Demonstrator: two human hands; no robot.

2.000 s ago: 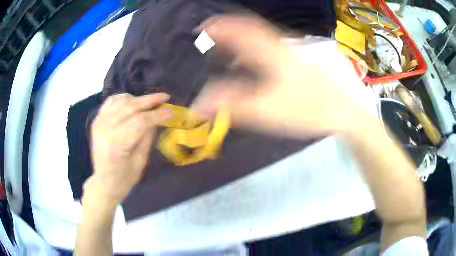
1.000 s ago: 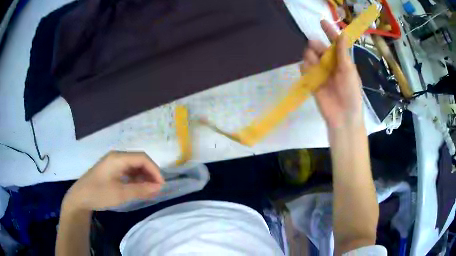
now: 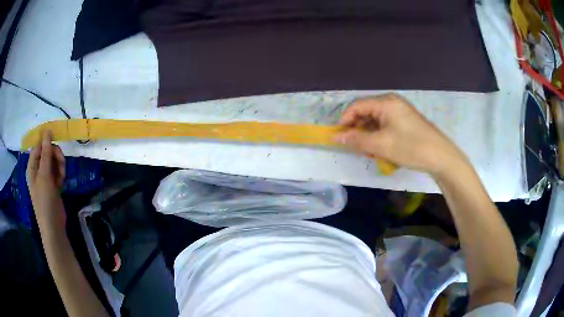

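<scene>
A long flat yellow strip [image 3: 204, 131] lies stretched along the near part of the white padded table [image 3: 427, 133]. My left hand [image 3: 47, 164] is at its left end, with the fingertips on the strip. My right hand [image 3: 393, 131] pinches the strip toward its right end; a short piece hangs out below the palm. The dark brown-purple garment piece [image 3: 321, 49] lies flat beyond the strip, with its near edge apart from it. A black fabric panel [image 3: 108, 28] shows at its left.
A thin black cord [image 3: 81, 86] runs down to the strip's left part. The red basket [image 3: 538, 75] is at the upper right, above a dark round-edged thing [image 3: 533, 142]. Clear crinkled plastic [image 3: 247, 198] lies at the table edge by my white top.
The yellow strip, crumpled two seconds ago and held up at the right one second ago, is now stretched out flat. My left hand moved left to its end; my right hand came down.
</scene>
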